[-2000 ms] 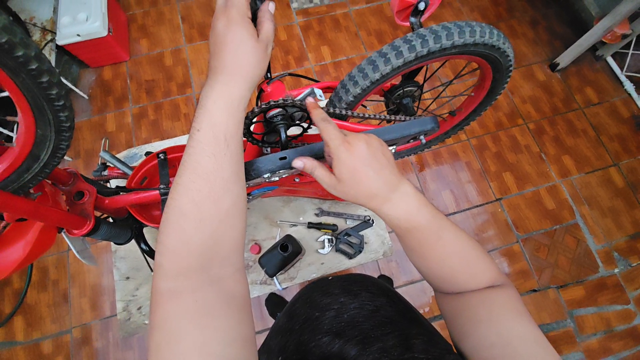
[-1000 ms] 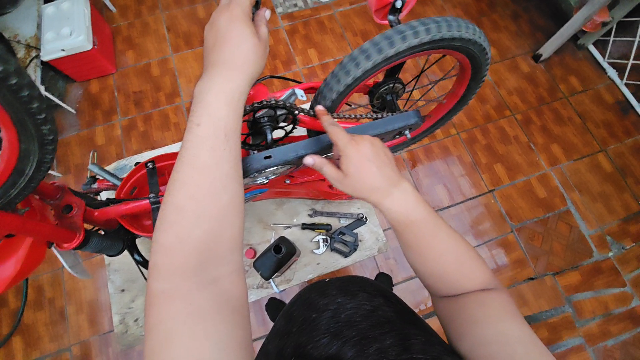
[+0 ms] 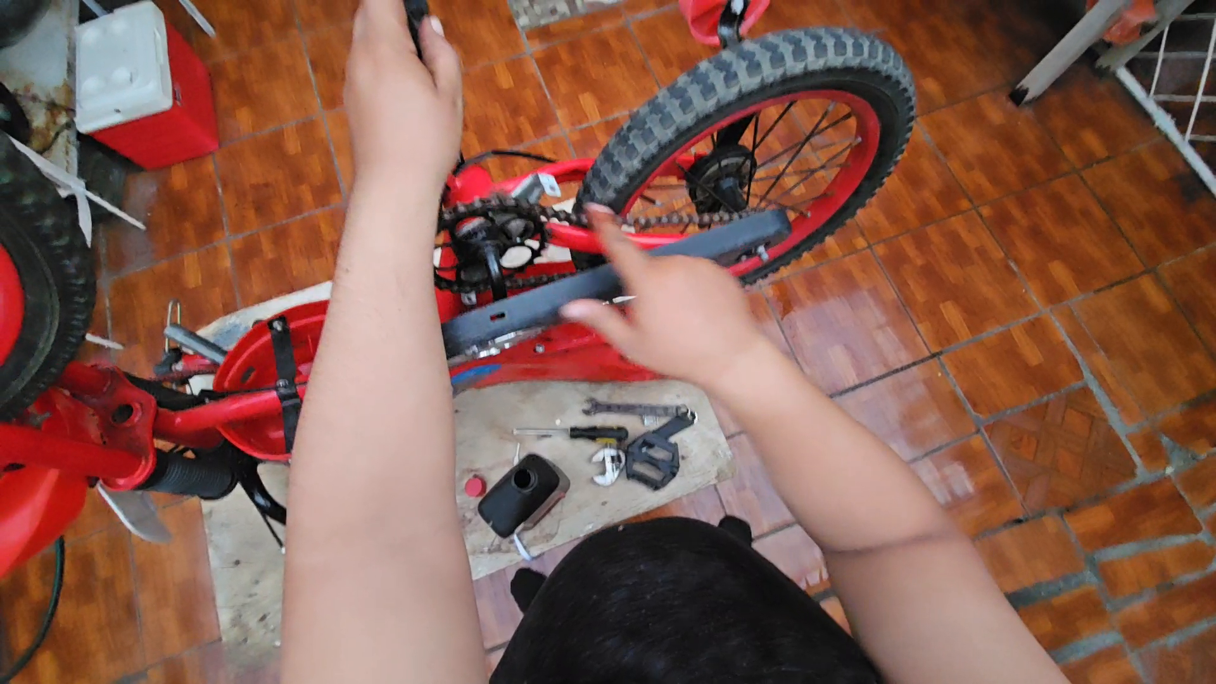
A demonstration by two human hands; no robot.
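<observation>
A red bicycle lies upside down, its rear wheel (image 3: 731, 171) at the upper right. My left hand (image 3: 404, 100) is closed on a black part, perhaps a pedal, above the chainring (image 3: 489, 242). My right hand (image 3: 665, 294) reaches over the grey chain guard (image 3: 532, 309), its index fingertip at the bicycle chain (image 3: 665, 221) near the tyre and its thumb by the guard. Below the frame, a combination wrench (image 3: 632, 408), a screwdriver (image 3: 579, 433), an adjustable wrench (image 3: 608, 465), a black pedal (image 3: 654, 460), a black bottle (image 3: 522, 496) and a red cap (image 3: 474, 486) lie on a board.
The worn board (image 3: 703, 446) rests on orange floor tiles. A red and white cooler (image 3: 147, 85) stands at the upper left. The front wheel (image 3: 43, 275) is at the left edge. A dark rounded shape (image 3: 674, 608), apparently a head, fills the bottom middle. Metal legs stand at the upper right.
My right index finger has stayed near the chain beside the rear tyre. The rear wheel's spokes and tread look sharper now than a second ago. My left hand remains at the top.
</observation>
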